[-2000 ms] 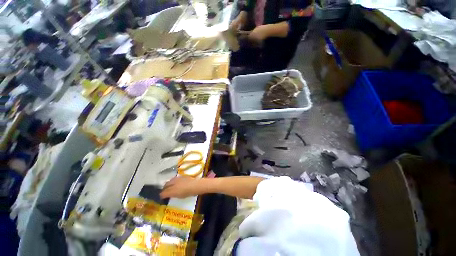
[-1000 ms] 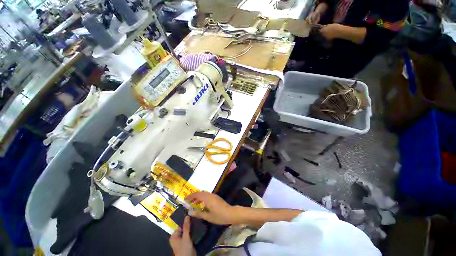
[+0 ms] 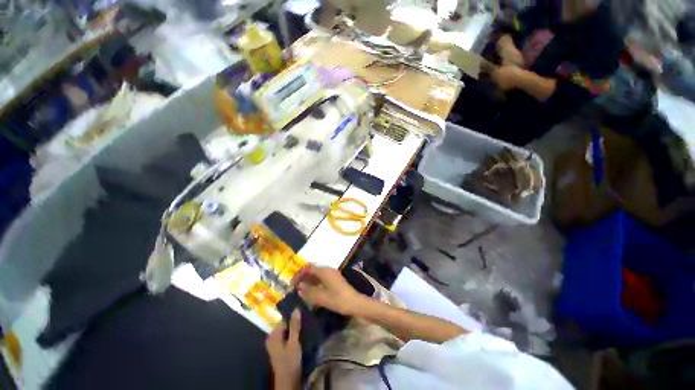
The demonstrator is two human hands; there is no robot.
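Note:
The white sewing machine [image 3: 282, 175] stands over the table, slightly blurred. Yellow tape [image 3: 263, 298] with red print lies on its bed near the needle area. A large dark fabric panel [image 3: 175, 343] spreads left of and below the needle. My right hand [image 3: 328, 289] is at the table edge beside the tape, its fingertips pinched at a small dark strip [image 3: 291, 305]. My left hand [image 3: 285, 349] is just below, thumb and fingers on the same dark piece. Orange-handled scissors [image 3: 347, 216] lie right of the machine. A dark pad [image 3: 285, 229] lies between tape and scissors.
A glossy dark oblong [image 3: 362, 180] lies beyond the scissors. A white bin [image 3: 488, 206] with brown pieces stands right of the table, and a blue crate [image 3: 590, 282] with red contents farther right. A long pale trough [image 3: 46, 221] runs behind the machine. Another person's arms [image 3: 533, 82] are at the far table.
The view has swung, so the machine and table sit farther right than two seconds ago. My right hand has left the dark pad for the table edge; my left hand has come into view.

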